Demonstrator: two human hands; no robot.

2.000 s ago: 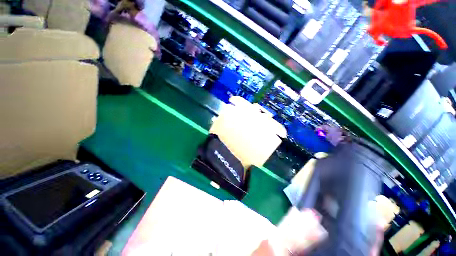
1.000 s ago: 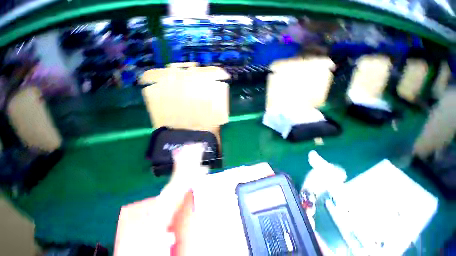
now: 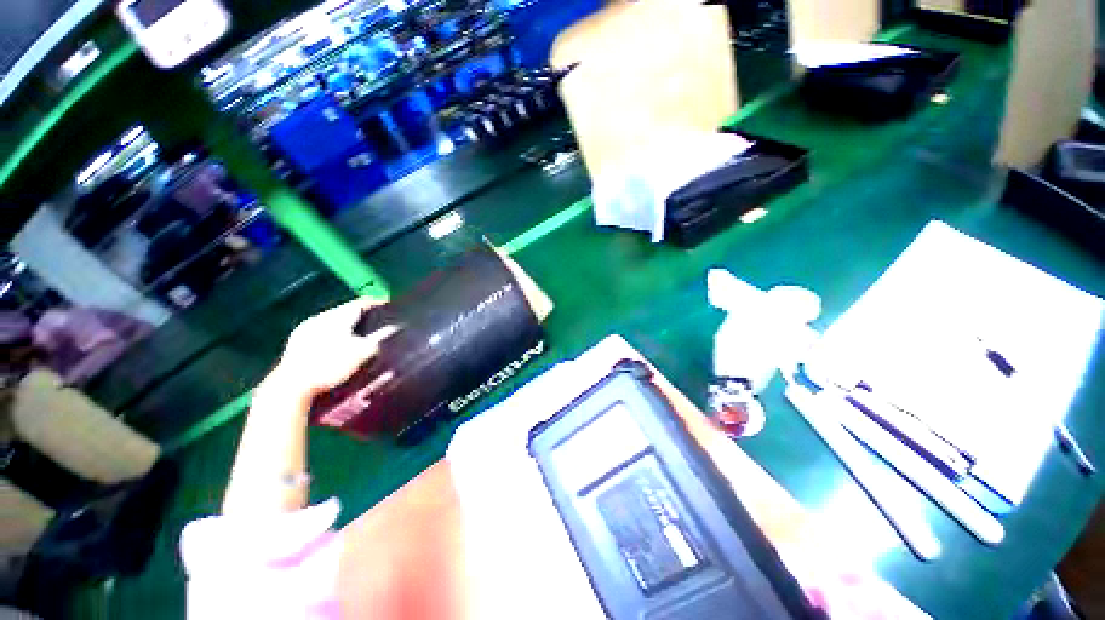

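My left hand (image 3: 333, 351) holds the left end of a black gift box (image 3: 467, 333) with "ArtiDiag" print. The box is tilted, its printed outside towards me, and a bit of tan shows at its far right corner. A diagnostic scan tool (image 3: 660, 515) lies back up on the overexposed white and pink-red mat (image 3: 406, 533), its rating label showing. A washed-out pale forearm and a bit of pink sleeve show right of the tool; my right hand itself cannot be made out, hidden by the tool or lost in glare.
A white bottle (image 3: 769, 321) with a colourful round piece (image 3: 734, 409) stands right of the mat. Two pale strips (image 3: 866, 472), dark slim tools and a marker pen (image 3: 1074, 449) lie by a white record sheet (image 3: 969, 327). Open boxes (image 3: 739, 182) stand further along the green bench.
The view has turned. My left hand was over the black pouch in the open box; now it holds the box, whose printed outside has come into view. The scan tool stays back up.
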